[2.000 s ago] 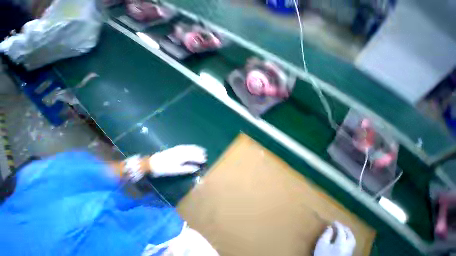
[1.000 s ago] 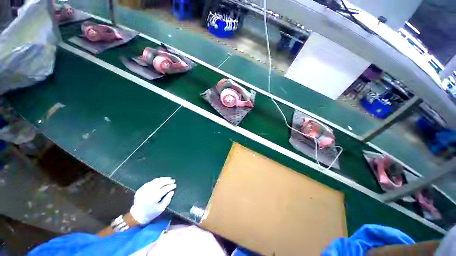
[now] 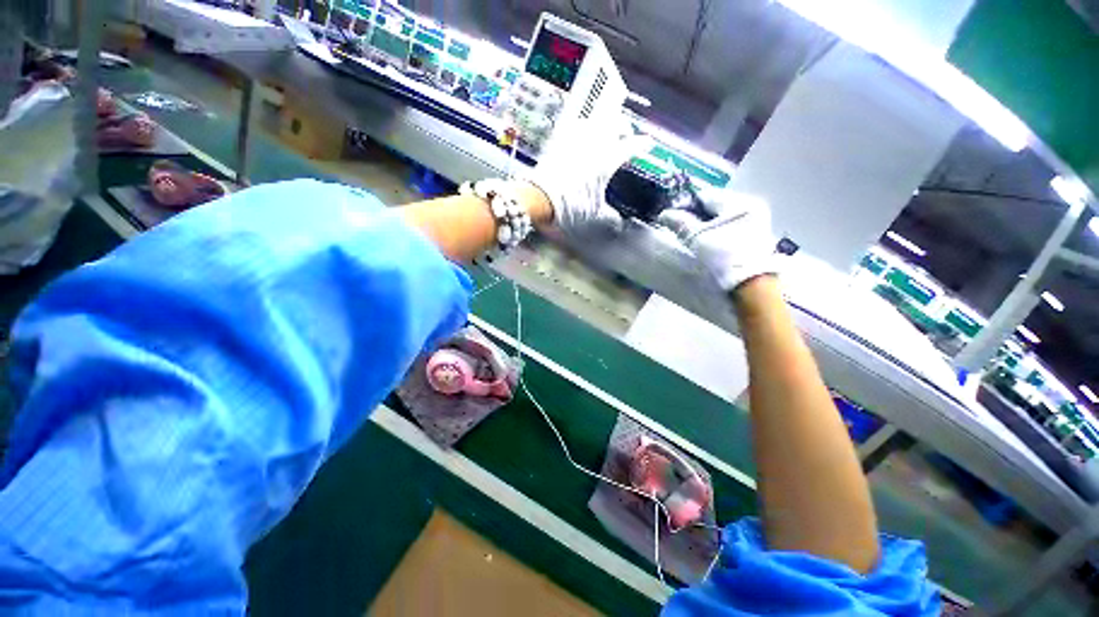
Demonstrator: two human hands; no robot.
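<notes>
My left hand (image 3: 587,187), in a white glove with a beaded bracelet at the wrist, is raised at the upper middle. My right hand (image 3: 732,239), also white-gloved, is raised to the right of it. Between them is a small black object (image 3: 639,193), held by the fingers of both hands at the level of the raised shelf. Its exact shape is unclear. A thin white cable (image 3: 548,416) hangs below the hands and runs to a pink headset (image 3: 665,485) on a grey printed bag.
Another pink headset (image 3: 458,371) lies on its bag on the green conveyor, with more at the far left. A cardboard sheet (image 3: 476,579) is at the bottom. A white instrument with a red display (image 3: 557,60) stands on the shelf. A plastic bag (image 3: 34,181) is at the left edge.
My view has tilted up. My left hand has risen from the bench edge, and my right hand has come back into view; both are now at the black object.
</notes>
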